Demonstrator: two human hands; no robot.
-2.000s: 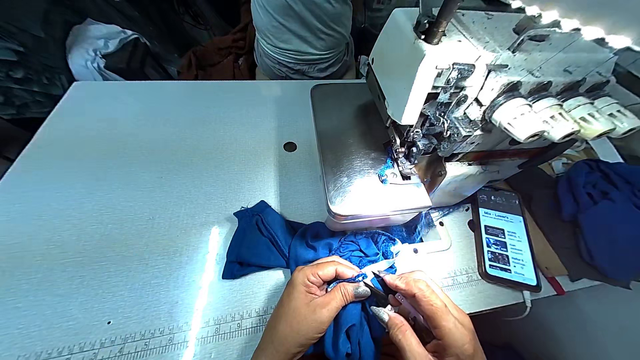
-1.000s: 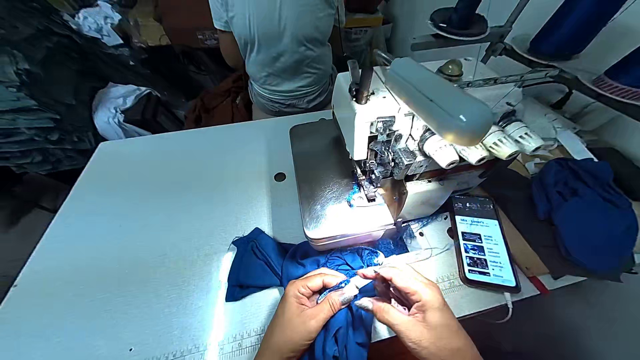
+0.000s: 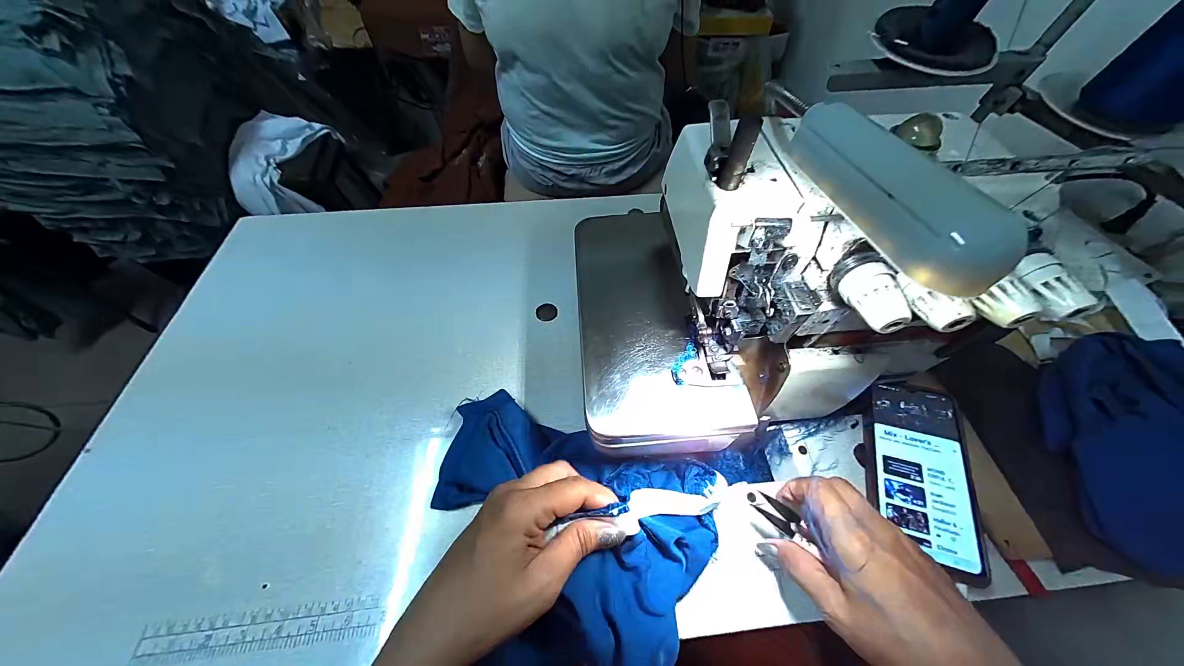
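Blue fabric [image 3: 620,592] lies bunched at the table's front edge, partly under the sewing machine's metal plate. My left hand [image 3: 546,541] pinches a seam of it, where a white strip [image 3: 671,502] runs along the blue edge. To the right of the strip, my right hand [image 3: 842,555] holds small dark thread snips [image 3: 780,516], their blades apart and pointing toward the fabric. An overlock sewing machine [image 3: 731,240] stands behind both hands, with blue thread [image 3: 684,361] near its presser foot.
A phone [image 3: 930,481] with a lit screen lies right of my right hand, beside a dark blue cloth heap [image 3: 1119,444]. A printed ruler scale [image 3: 259,629] runs along the front left. Beyond the table, a person in a grey shirt [image 3: 583,83] has their back turned.
My right hand has moved right, away from the blue fabric and my left hand, and the snips show plainly now. The view has tilted up since the first frame.
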